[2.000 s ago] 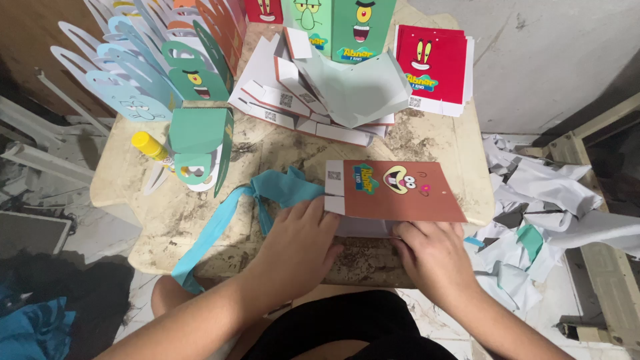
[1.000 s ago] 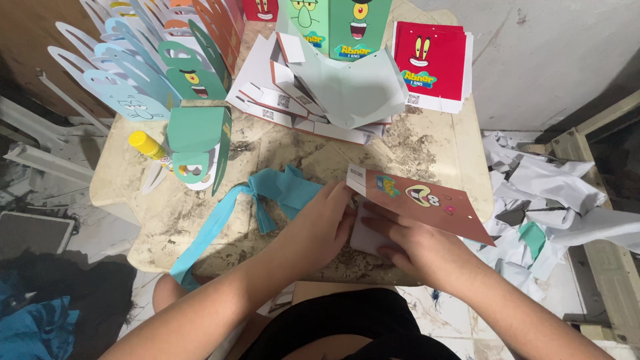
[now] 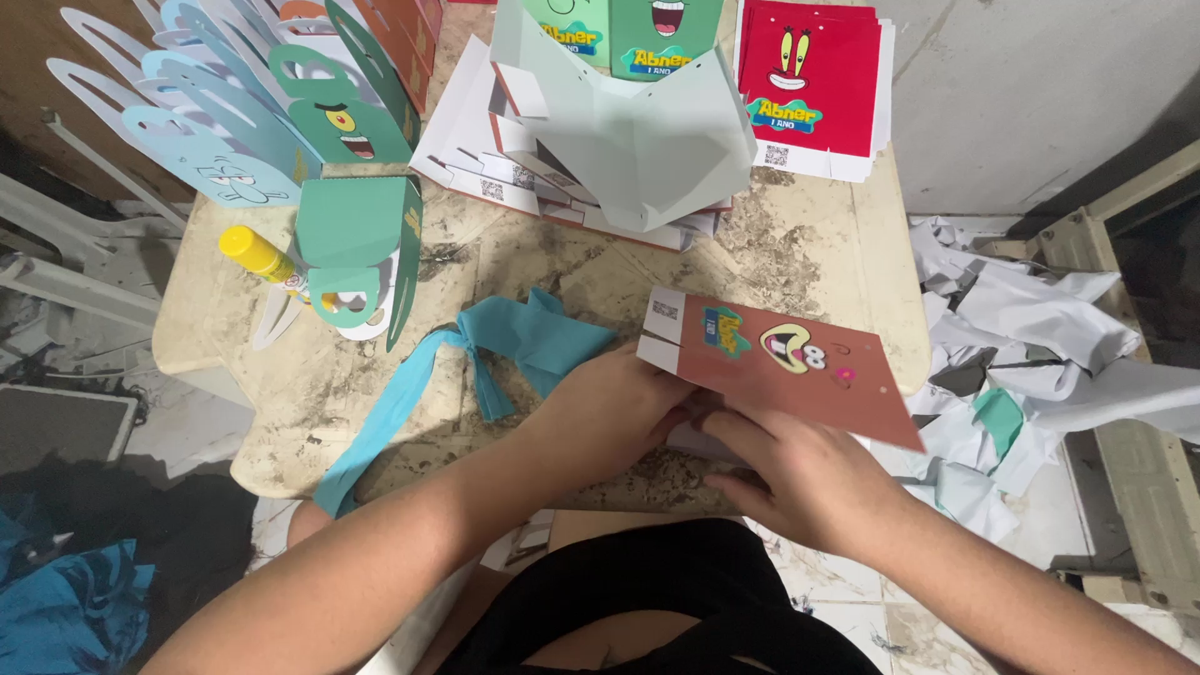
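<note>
A brown printed card box (image 3: 806, 366) with a cartoon face lies partly folded near the table's front edge, its upper panel tilted over my fingers. My left hand (image 3: 619, 412) grips its left end beside the white tabs; the fingertips are hidden under the panel. My right hand (image 3: 797, 469) reaches beneath the same panel, fingers bent and slightly spread on the inner side; whether it pinches the card I cannot tell. Left of my left hand lies a knotted turquoise cloth strip (image 3: 525, 333). A yellow glue stick (image 3: 255, 253) leans by a folded green box (image 3: 352, 225).
Blue handled boxes (image 3: 225, 169) stand at the back left. Unfolded card sheets (image 3: 647, 150) pile up at the back middle, with red printed cards (image 3: 816, 84) to their right. Crumpled white paper scraps (image 3: 1022, 319) lie beyond the right edge of the stained table (image 3: 525, 253).
The brown card has turned and tilted, its right end now lower toward me. My right hand has shifted left, closer to my left hand, under the panel.
</note>
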